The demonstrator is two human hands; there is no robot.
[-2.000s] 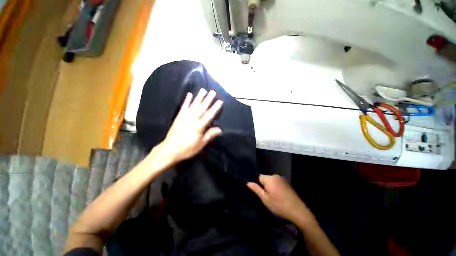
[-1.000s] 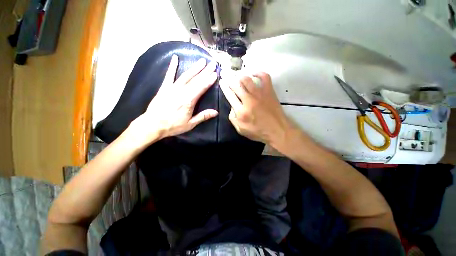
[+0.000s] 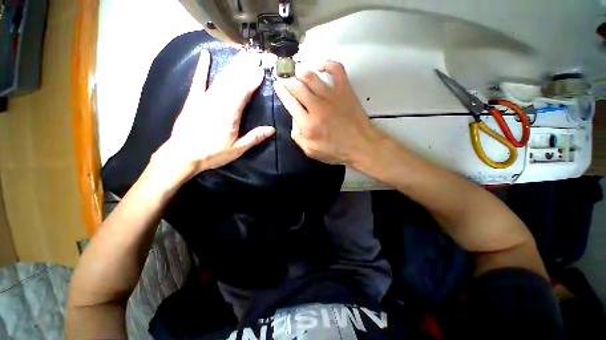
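A black shiny leather piece (image 3: 156, 109) lies on the machine bed and hangs over the table's front edge. A straight seam (image 3: 276, 143) runs down it between my hands. My left hand (image 3: 216, 106) lies flat on the piece, fingers spread, left of the seam. My right hand (image 3: 325, 109) has bent fingers on the piece right of the seam, close to the presser foot area. The lit sewing head (image 3: 266, 40) stands at my fingertips, with a pale yellowish knob (image 3: 286, 67). The needle tip cannot be made out.
Scissors (image 3: 475, 106) with orange-red and yellow loops lie on the table at right. Small items (image 3: 531, 93) and a white switch plate (image 3: 553, 145) are beyond them. Orange-taped cardboard (image 3: 46, 153) and a grey tray (image 3: 23, 50) are at left. A quilted cover (image 3: 36, 299) is at lower left.
My right hand has come from the piece's lower edge up beside the seam. My left hand and the leather have moved forward to the sewing head. The view has shifted too.
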